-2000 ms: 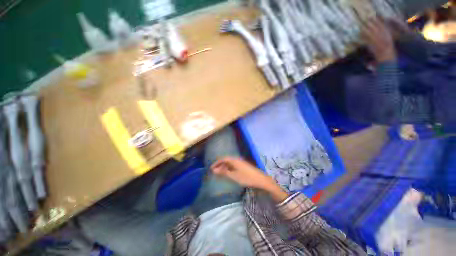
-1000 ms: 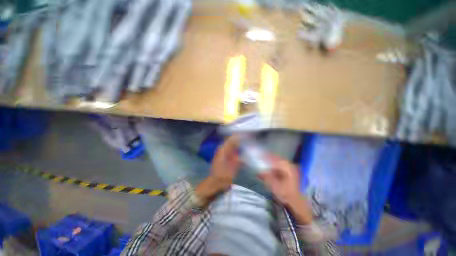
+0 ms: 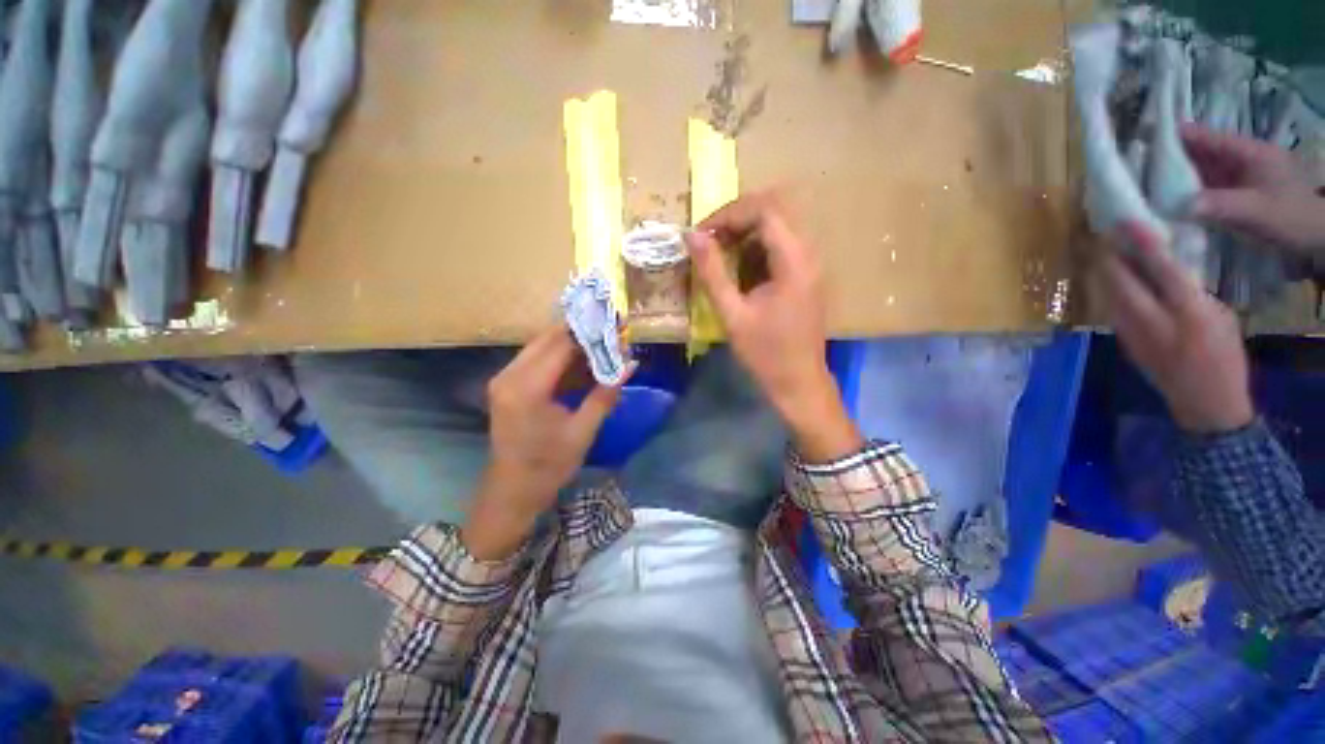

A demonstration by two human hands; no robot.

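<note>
My left hand (image 3: 541,414) holds a small grey-white moulded piece (image 3: 594,329) upright at the bench edge, over the lower end of the left yellow strip (image 3: 593,175). My right hand (image 3: 770,298) is over the right yellow strip (image 3: 712,160). Its thumb and finger are close together at the right side of a pale oval piece (image 3: 655,244) lying between the strips. I cannot tell whether these fingertips grip anything.
Long grey housings (image 3: 250,109) lie in a row at the left. Another person's hands (image 3: 1184,313) handle a housing (image 3: 1112,146) at the right. A white item with a red end (image 3: 892,26) and thin rod lies at the back. A blue bin (image 3: 1039,480) is below the bench.
The view has swung to centre the yellow strips. Both hands were together below the bench edge around a blurred pale item; now they are apart, with my right hand up over the bench.
</note>
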